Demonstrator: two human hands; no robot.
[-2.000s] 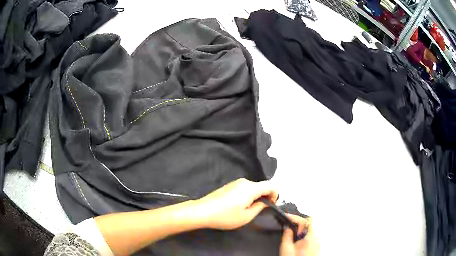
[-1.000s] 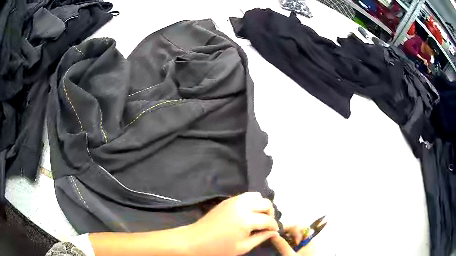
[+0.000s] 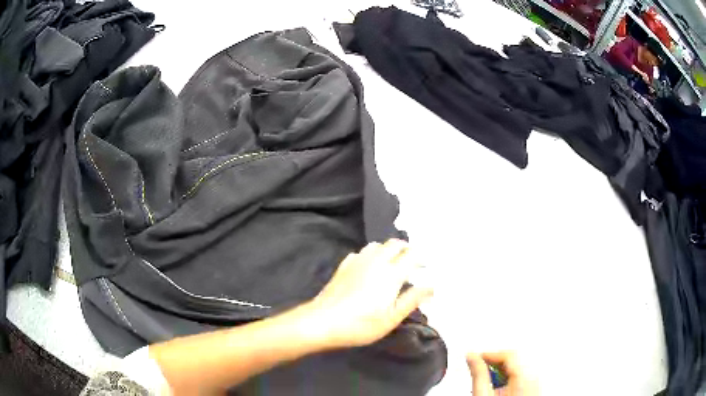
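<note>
A dark grey garment (image 3: 310, 232) with yellow and whitish stitch lines lies spread in front of me, its right edge wavy. My left hand (image 3: 375, 290) reaches over its lower right edge, fingers bent around the dark cloth there; the fingertips are blurred. My right hand (image 3: 499, 375) is right of the garment, apart from it, and is cut off by the bottom of the picture. A small blue part of the thread snips (image 3: 498, 377) shows between its fingers; the blades are hidden.
Dark grey garments (image 3: 35, 147) are heaped at the left edge of the white table (image 3: 495, 247). Black garments (image 3: 464, 93) lie along the far and right side. Shelves (image 3: 619, 19) with coloured items stand at the upper right.
My left hand has moved up along the garment's edge. My right hand has come away from the cloth and moved right; the snips' blades no longer show. The view has shifted slightly.
</note>
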